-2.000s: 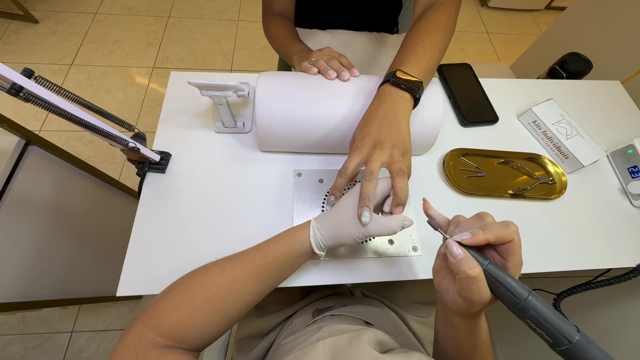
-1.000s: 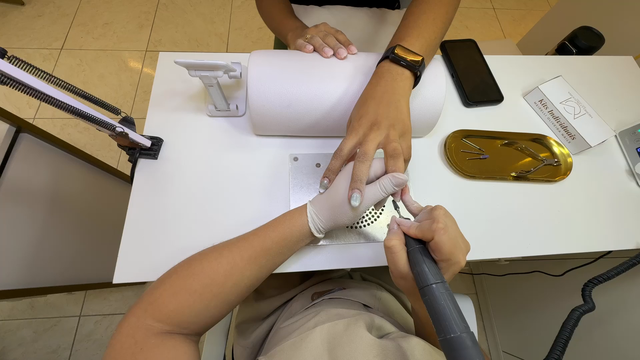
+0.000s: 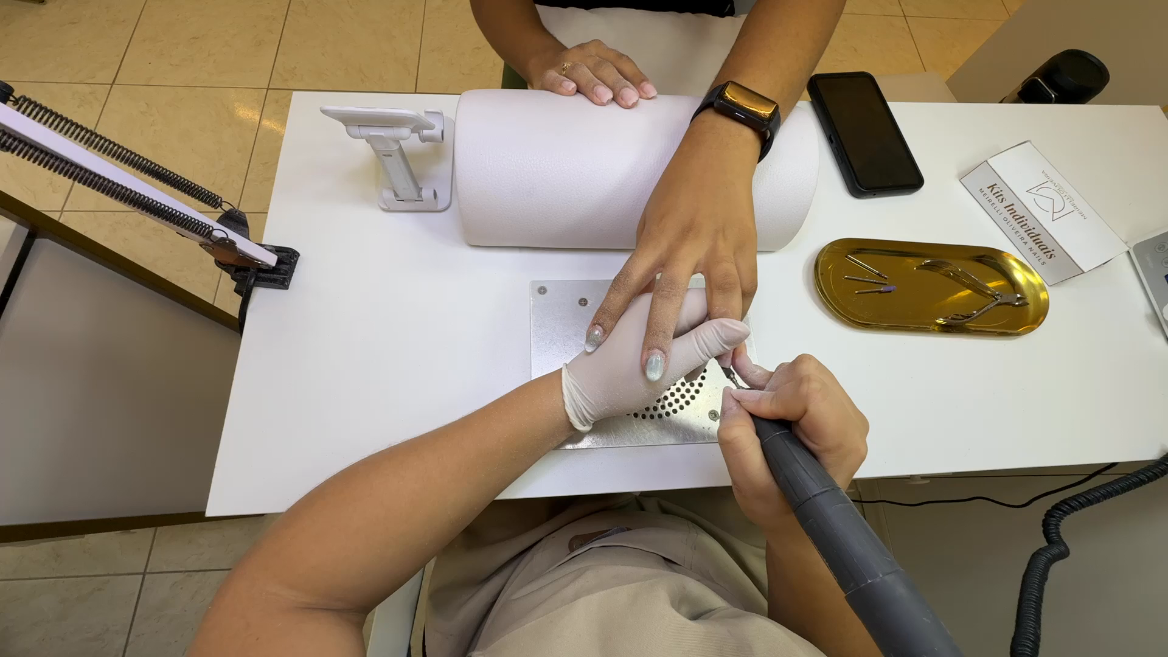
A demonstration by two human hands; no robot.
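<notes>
My left hand [image 3: 639, 356], in a white glove, holds the fingers of the other person's hand [image 3: 698, 237] above a perforated metal plate [image 3: 566, 319] set in the white table. Bare, my right hand [image 3: 794, 429] grips a dark grey electric nail drill handpiece [image 3: 858, 557]. Its bit is close to one of the other person's fingertips, beside my gloved thumb; whether it touches cannot be made out. Two of that person's nails, lying over my glove, look shiny and silvery. The forearm, with a black smartwatch [image 3: 748, 108], rests across a white cylindrical armrest cushion [image 3: 547, 173].
The person's other hand [image 3: 598, 73] rests on the cushion's far edge. A white phone stand [image 3: 392, 164] is left of it; a black smartphone [image 3: 867, 137], a printed white box [image 3: 1049, 210] and a gold tray [image 3: 835, 297] with cuticle nippers [image 3: 976, 287] and bits are right. A lamp arm [image 3: 137, 173] clamps left.
My right hand has brought the drill handpiece in from the right to the other person's fingertips, where it stays since the middle frame. My left hand keeps its hold on their fingers.
</notes>
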